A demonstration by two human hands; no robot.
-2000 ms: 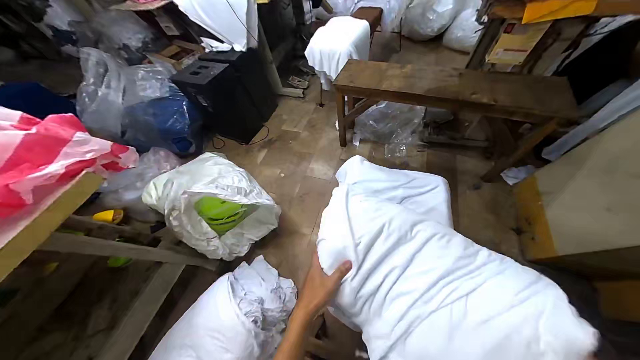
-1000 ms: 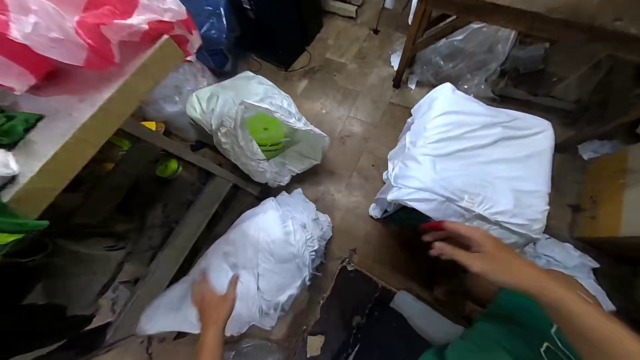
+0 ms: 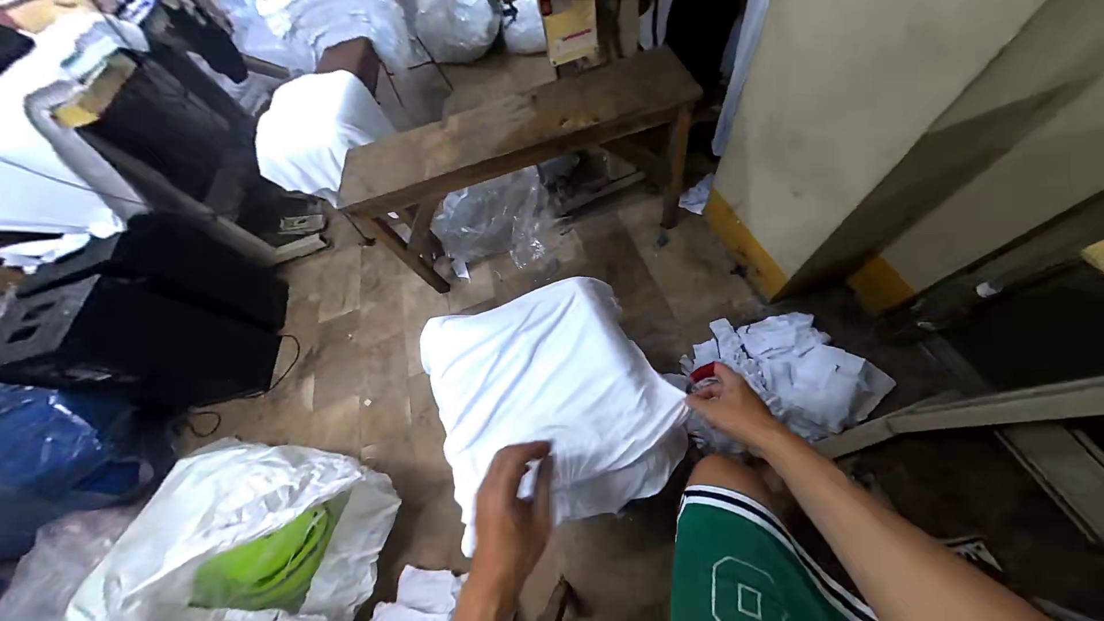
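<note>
A white cloth (image 3: 552, 379) lies draped over a stool-like block in front of me. My right hand (image 3: 733, 405) pinches the cloth's right corner between thumb and fingers, and a small red thing, whose kind I cannot tell, is at those fingertips. At the cloth's near side is my left hand (image 3: 513, 509), fingers bent and apart, over or touching the fabric; the contact is blurred. A heap of white fabric scraps (image 3: 802, 371) lies just beyond my right hand.
A wooden bench (image 3: 517, 129) stands beyond the cloth, with clear plastic (image 3: 496, 216) under it. Black boxes (image 3: 147, 319) are at left, above a white sack (image 3: 233, 517) holding bright green material. A pillar (image 3: 845, 129) and a wooden rail (image 3: 975, 405) bound the right side.
My left hand has left the white bundle it was touching a second ago and is now at the draped cloth. My right hand now grips the cloth's corner. The view has swung right.
</note>
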